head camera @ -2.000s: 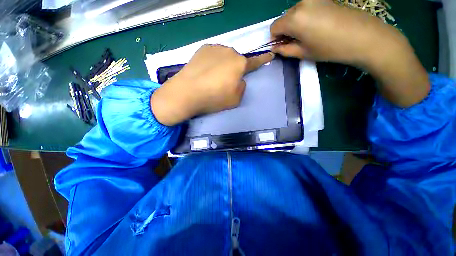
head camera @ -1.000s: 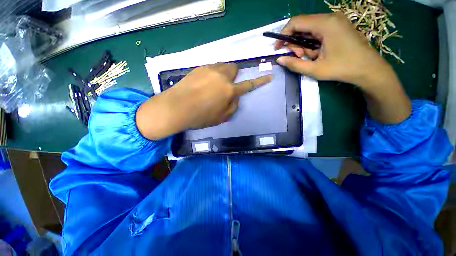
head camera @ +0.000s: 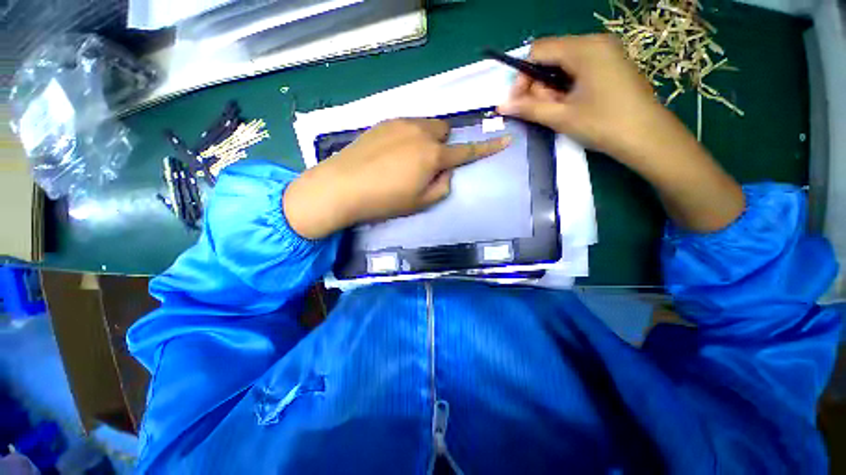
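Observation:
The tablet back housing (head camera: 464, 204), black-rimmed with a grey centre and white patches, lies on white sheets (head camera: 577, 199). My left hand (head camera: 394, 176) rests over its left part, index finger extended onto the grey centre, the other fingers curled; nothing shows in it. My right hand (head camera: 580, 93) holds a slim black pen-like tool, likely the tweezers (head camera: 529, 68), across its fingers, pointing up-left. Its thumb and fingertips are at the housing's far edge near the right corner. Whether the fingertips also hold a strip cannot be told.
Tan liner slivers (head camera: 672, 46) lie heaped at the far right. Tan sticks (head camera: 237, 144) and black strips (head camera: 185, 190) lie at left on the green mat (head camera: 269, 93). A crinkled clear bag (head camera: 70, 121) is upper left. A long light-edged tray (head camera: 278, 56) crosses the back.
The tweezers' tip has turned away from the far edge and now points up-left. My left hand has shifted a little lower. The view has shifted slightly, and more of the liner heap shows.

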